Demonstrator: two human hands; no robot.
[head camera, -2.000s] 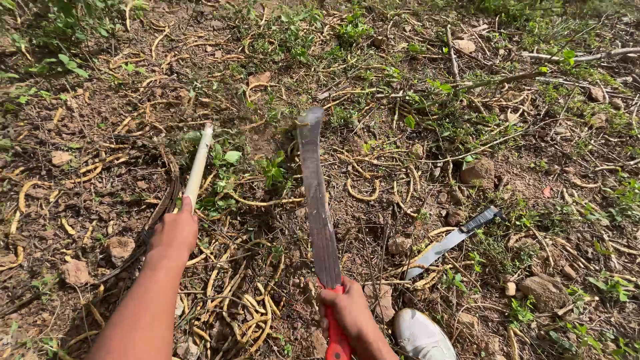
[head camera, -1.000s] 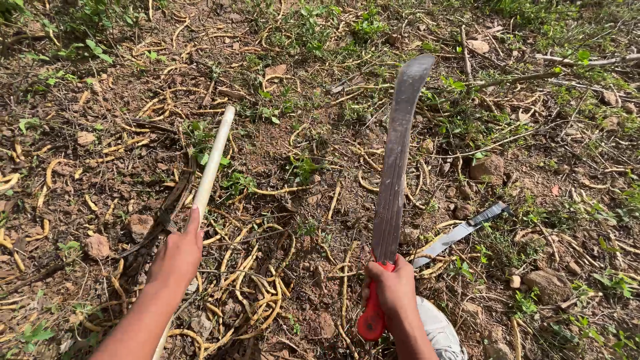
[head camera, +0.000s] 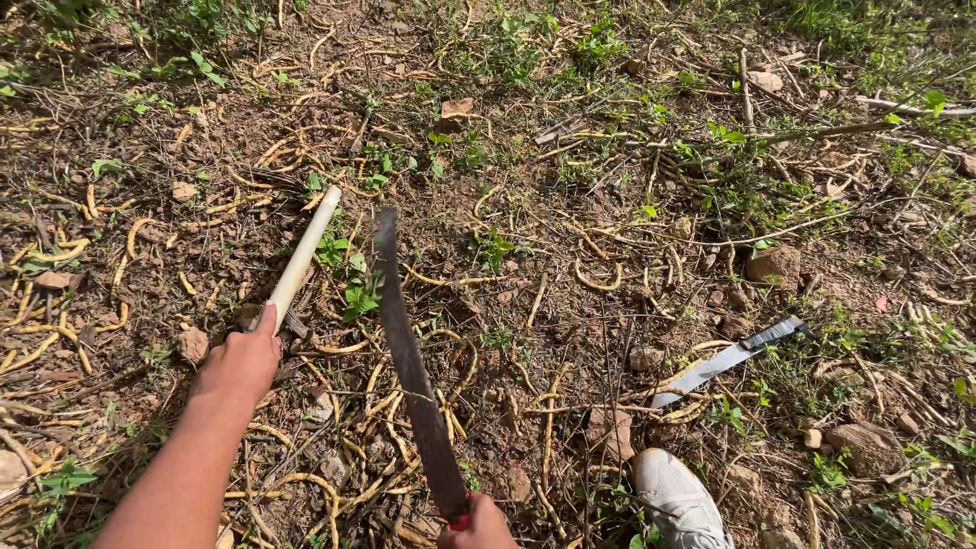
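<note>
My left hand (head camera: 242, 358) is closed around a pale, smooth stick (head camera: 301, 263), which points up and to the right over the ground. In my right hand (head camera: 482, 528), at the bottom edge, is the red handle of a machete; most of the handle is hidden. The machete's dark, worn blade (head camera: 415, 366) rises up and slightly left, its broad tip to the right of the stick's end, with a gap between them. A second large knife (head camera: 705, 374) with a black handle lies on the ground to the right, touched by neither hand.
Curled yellowish strips (head camera: 381, 412) are scattered over brown soil with small green weeds. Stones lie about, among them a reddish one (head camera: 610, 432) near a light shoe (head camera: 679, 499) at the bottom. Dry branches (head camera: 823, 133) lie at the upper right.
The machete has swung from upright at the right of the stick to a leftward tilt, its tip now closer to the stick. My left hand still holds the stick.
</note>
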